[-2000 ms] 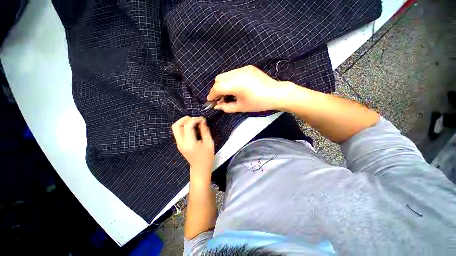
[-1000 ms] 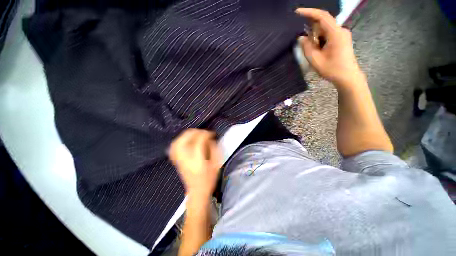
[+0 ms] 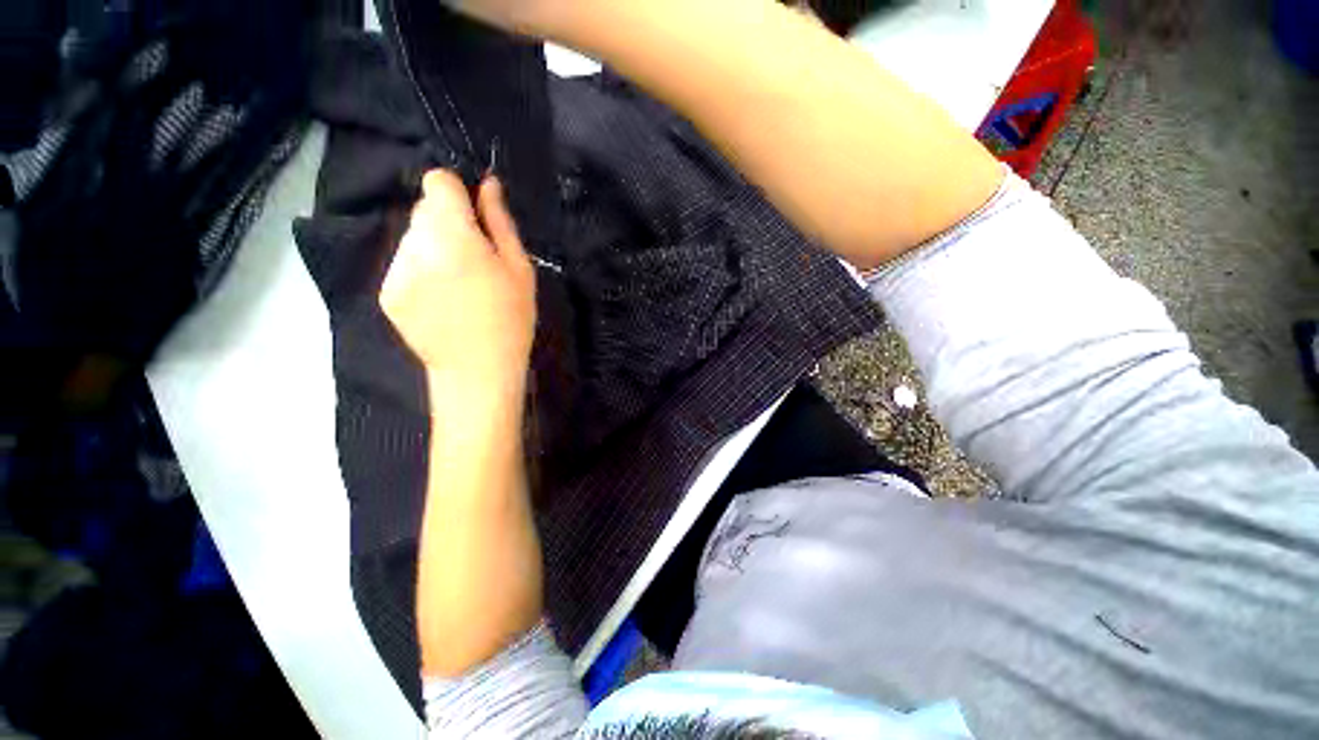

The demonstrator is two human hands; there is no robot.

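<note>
A dark garment (image 3: 637,333) with fine white check lies over the white table (image 3: 246,376), bunched and folded. My left hand (image 3: 470,275) is near its upper left part, thumb and fingertips pinching the dark cloth at a seam edge. A raised black strip of the garment (image 3: 463,87) runs up from these fingertips to the picture's top. A pale thread end (image 3: 547,265) lies on the cloth just right of my left hand. My right hand (image 3: 499,12) is mostly cut off by the top edge; its fingers and anything in them are hidden.
A heap of dark and checked cloth (image 3: 159,145) is at the far left. A red crate (image 3: 1052,87) stands beyond the table's right edge, on speckled floor (image 3: 1157,188). Something blue (image 3: 615,662) shows below the near table edge. Loose threads stick to my grey shirt (image 3: 926,578).
Both hands have moved to the far side of the table, the right one partly out of the picture. The garment has been shifted and a strip of it lifted. The view has shifted too.
</note>
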